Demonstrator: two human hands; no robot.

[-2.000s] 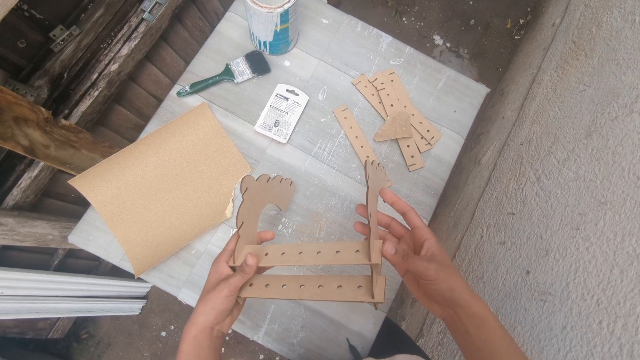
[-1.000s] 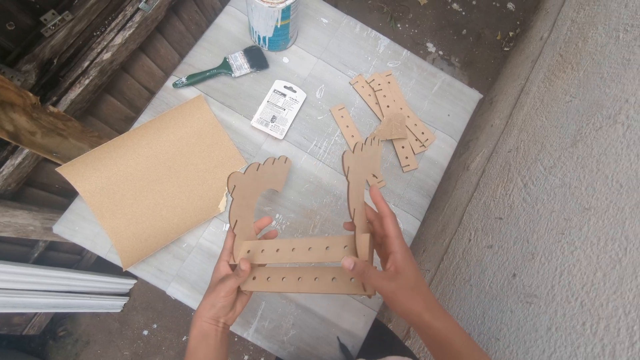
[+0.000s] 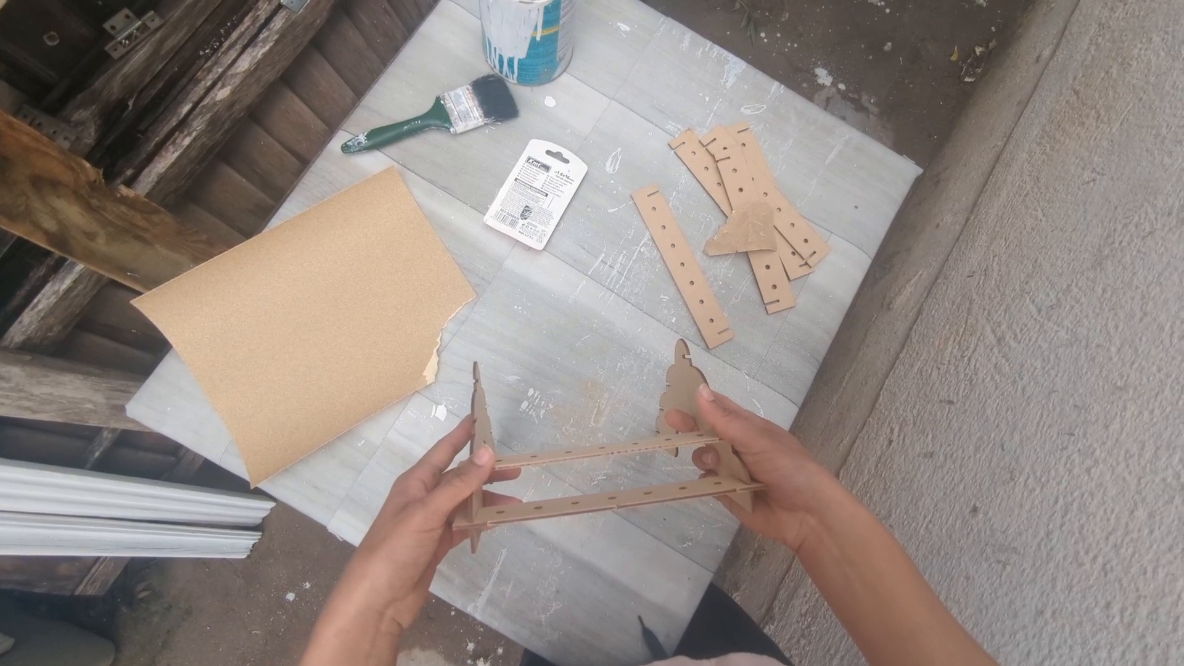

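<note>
Between my hands is a frame of thin brown fiberboard: two perforated strips (image 3: 606, 502) joined to a scalloped side piece at each end. My left hand (image 3: 421, 509) grips the left side piece (image 3: 479, 416), which shows nearly edge-on. My right hand (image 3: 768, 472) holds the right side piece (image 3: 683, 384), its fingers partly behind the board. Beyond the frame, a single perforated strip (image 3: 683, 265) lies on the table, beside several more strips (image 3: 731, 166) piled crosswise under a torn scrap of sandpaper (image 3: 745, 229).
A large sandpaper sheet (image 3: 314, 324) with a torn corner overhangs the table's (image 3: 573, 314) left edge. Farther back are a blister card (image 3: 536, 194), a green-handled paintbrush (image 3: 435, 116) and a paint-streaked can (image 3: 527, 42). A rough wall (image 3: 1036, 388) rises at the right.
The frame has turned in my hands: its side pieces faced the camera more fully a second ago, and the left one now shows nearly edge-on. The strips appear thinner and slanted.
</note>
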